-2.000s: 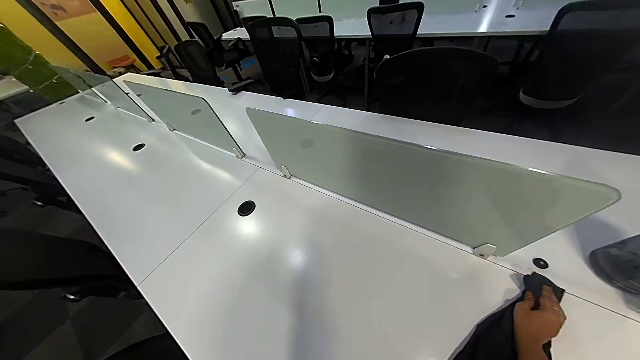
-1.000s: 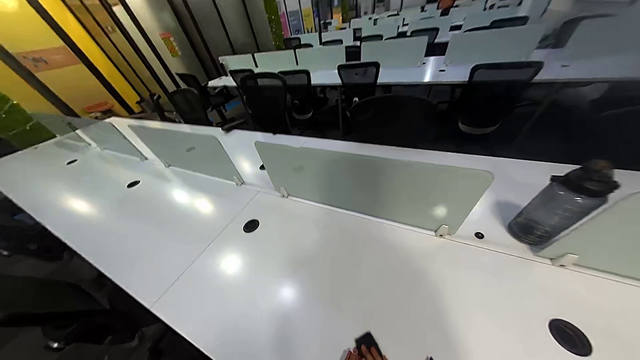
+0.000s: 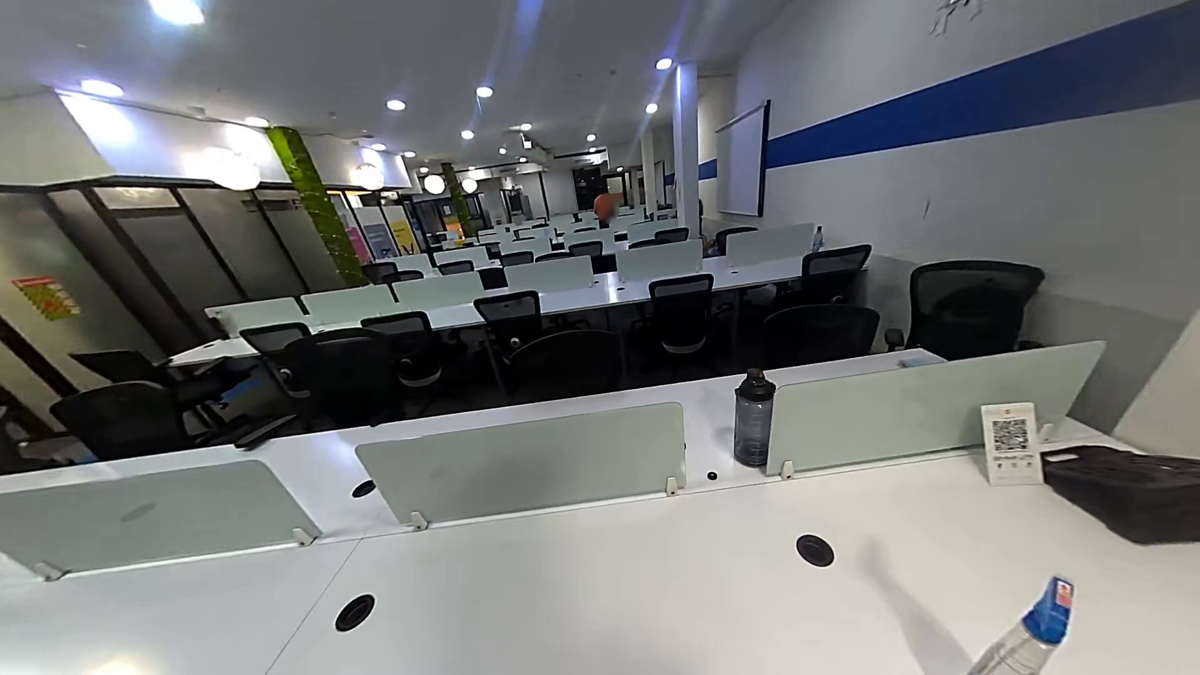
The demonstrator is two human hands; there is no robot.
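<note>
Neither of my hands shows in the view now. At the lower right edge stands a clear spray bottle with a blue trigger head point(image 3: 1048, 614), its lower part cut off by the frame; whether a hand touches it cannot be seen. The white desktop point(image 3: 581, 581) spreads across the foreground with round black cable grommets point(image 3: 815, 550). Beyond the frosted divider panels point(image 3: 534, 461), a dark translucent water bottle point(image 3: 753, 420) stands upright beside the right-hand panel.
A small white stand with a printed code point(image 3: 1012, 444) leans at the right divider, next to a black bag point(image 3: 1130, 492). Behind the desk are black mesh chairs point(image 3: 682, 311) and further desk rows with dividers. A wall point(image 3: 994, 197) bounds the right side.
The view has swung up and to the right. A hand with a dark cloth was on the desk two seconds ago, and fingers showed at the bottom edge one second ago; neither hand shows now.
</note>
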